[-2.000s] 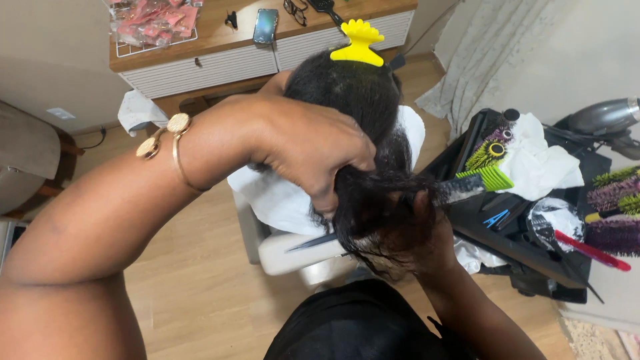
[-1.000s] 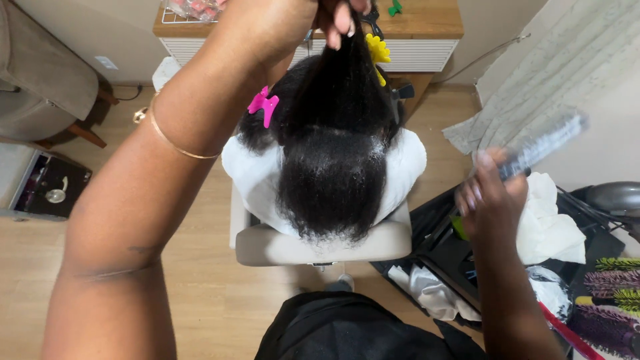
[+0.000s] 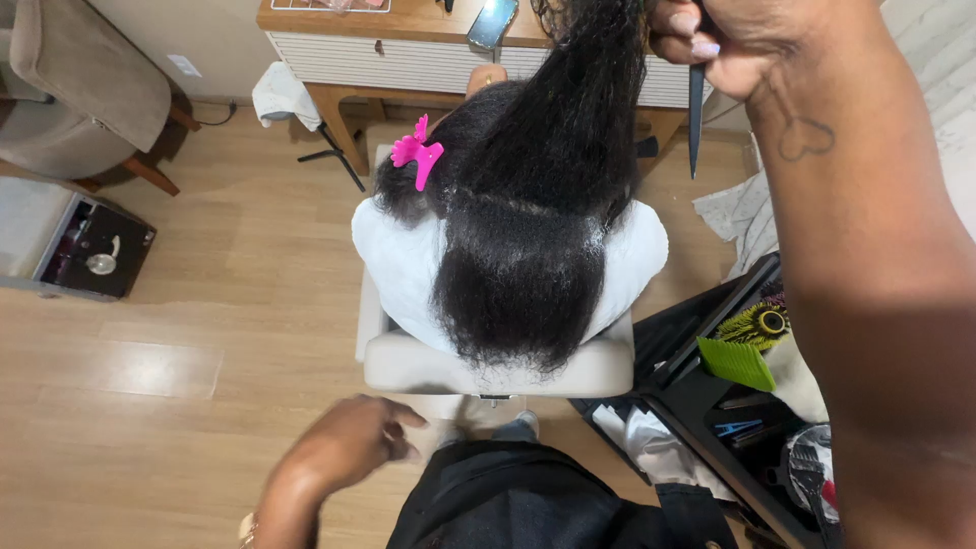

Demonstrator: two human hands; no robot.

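A person with dark hair [image 3: 518, 282] sits facing away on a pale chair [image 3: 499, 372], shoulders under a white covering [image 3: 404, 267]. At the top right my right hand [image 3: 705, 42] grips a raised section of the hair [image 3: 572, 114]; a dark pointed handle [image 3: 695, 122] sticks down from the same fist. A parting crosses the head, with loose hair hanging below it. On the left side of the hair sits a magenta clip [image 3: 417, 152]. My left hand [image 3: 358, 438] is low at the left, below the chair back, fingers bent and apart, holding nothing.
A black tray trolley [image 3: 671, 412] at the right bears a green comb [image 3: 736, 364], a round brush [image 3: 762, 324], a blue clip [image 3: 738, 428] and a bowl [image 3: 812, 473]. A wooden dresser [image 3: 419, 59] with a phone [image 3: 492, 23] stands ahead. An upholstered chair [image 3: 99, 76] is at the left.
The raised hair has passed from my left hand to my right. My left hand has come down to the lower left, and my right hand has risen from beside the trolley.
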